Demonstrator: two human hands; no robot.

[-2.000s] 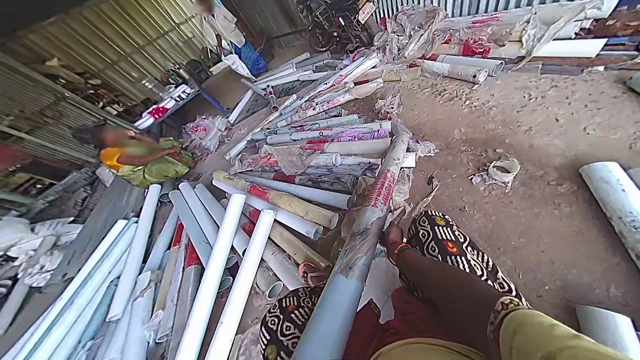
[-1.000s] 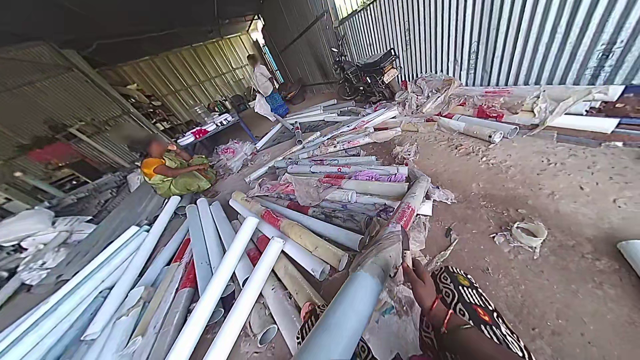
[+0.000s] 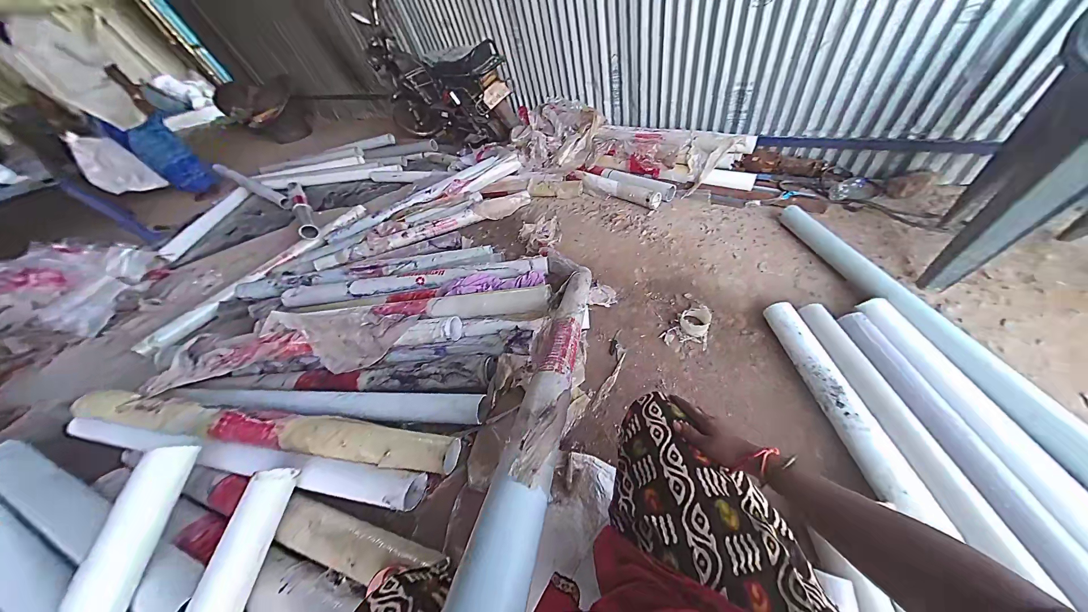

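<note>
My right hand [image 3: 714, 438] rests on my knee, on the patterned black and white cloth [image 3: 680, 501], and holds nothing that I can see. Left of it, a long pale blue pipe [image 3: 510, 518] runs away from me between my legs, its far part wrapped in torn, dirty film [image 3: 548, 382] with red print. My left hand is out of the frame. Many pipes lie to the left, among them a tan-wrapped one with a red band [image 3: 340, 442] and a bluish-white one [image 3: 357, 405].
At right lie several pale pipes [image 3: 858, 408] beside a dark metal leg [image 3: 1011, 204]. A ring scrap [image 3: 694, 322] is on the dirt floor. Behind stand a motorcycle [image 3: 450, 85] and a corrugated metal wall [image 3: 731, 68]. A person's blue cloth [image 3: 170, 153] shows upper left, near crumpled plastic film [image 3: 76, 280].
My right hand has left the wrapped part of the long pipe and moved right onto my knee. The view has turned to the right, bringing in the pale pipes there.
</note>
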